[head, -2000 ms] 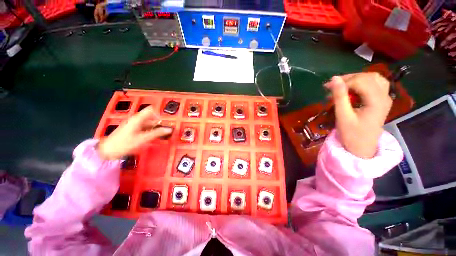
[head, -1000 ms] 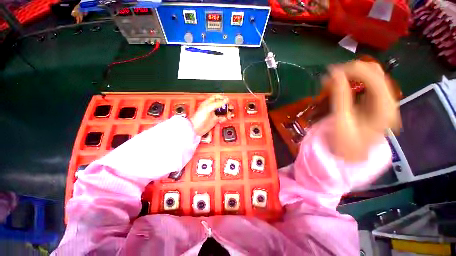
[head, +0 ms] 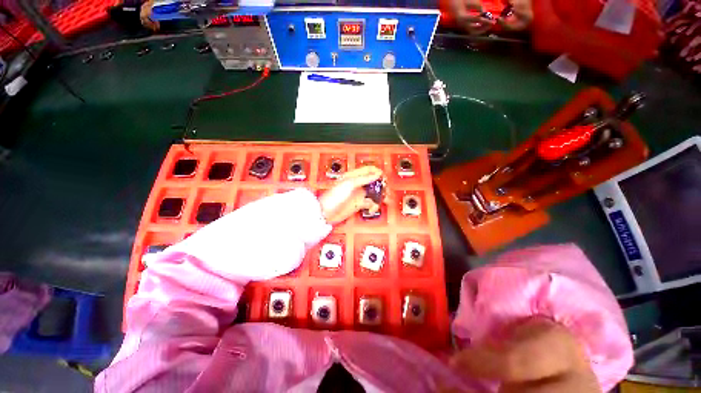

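Note:
The red-orange parts tray (head: 440, 230) holds small square watch bodies in its pockets. Those at the left show black faces; many others show pale backs with dark round centres. My left hand (head: 350, 198) is over the upper right-middle of the tray. Its fingertips hold a dark watch body (head: 374, 186), partly hidden by the fingers, above a pocket where another unit partly shows. My right hand (head: 530, 357) is a blur low at the bottom right, in front of my body; its fingers cannot be made out. My left sleeve hides part of the tray.
The orange-brown fixture (head: 492, 226) with its red clamp handle (head: 567, 143) stands right of the tray. A white-framed tester (head: 652, 265) is at far right. Behind are the blue controller box (head: 350, 57), grey power supply (head: 242, 50), paper (head: 338, 107) and clear tube (head: 507, 115). Another person's hands (head: 492, 14) show at the top.
My right hand has left the clamp handle area and moved down toward my body, uncovering the fixture. My left hand has moved from the tray's left side to its right-middle, now holding a unit.

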